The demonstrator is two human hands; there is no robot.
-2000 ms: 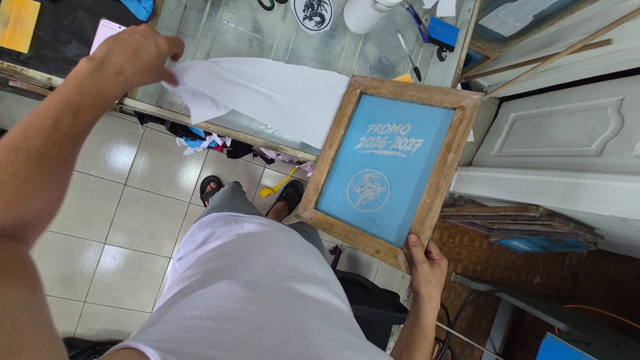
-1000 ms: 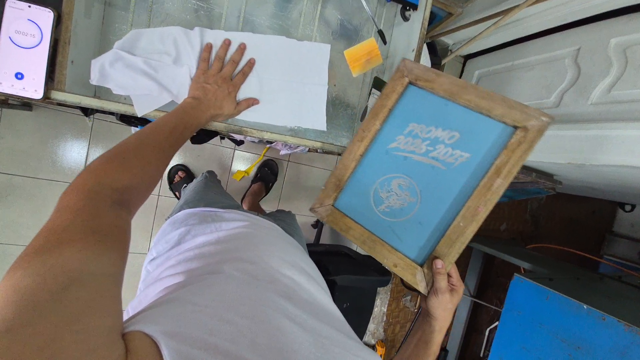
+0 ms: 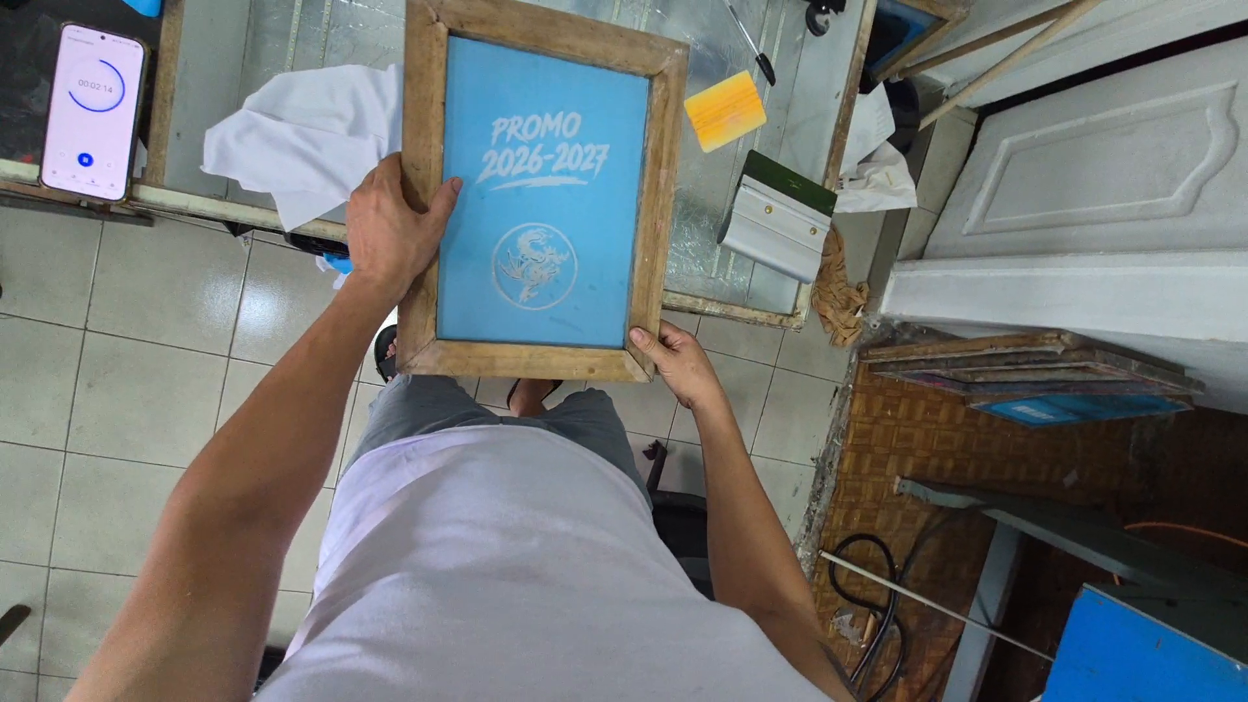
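Note:
A wooden-framed screen printing screen (image 3: 544, 200) with blue mesh, pale lettering and a round dragon-like emblem is held over the near edge of a glass-topped table (image 3: 736, 300). My left hand (image 3: 398, 219) grips its left rail, thumb over the inner edge. At the lower right corner my right hand (image 3: 675, 363) pinches the frame, thumb on top. White cloth (image 3: 307, 136) lies on the glass at the left, partly hidden behind the frame. Right of the frame are a yellow-orange card-like piece (image 3: 724, 111) and a metal-holder squeegee (image 3: 778, 216) with a dark green part.
A phone (image 3: 95, 112) showing a timer lies at the table's left. A thin tool with a black handle (image 3: 765, 68) rests on the glass. Crumpled brown material (image 3: 838, 292) hangs by the right corner. More frames (image 3: 1033, 366) are stacked right, above a grey metal bar (image 3: 1014, 507) and black cable.
My left hand has left the white cloth and taken hold of the frame's left rail. The frame has moved left, over part of the cloth, and stands straighter in view.

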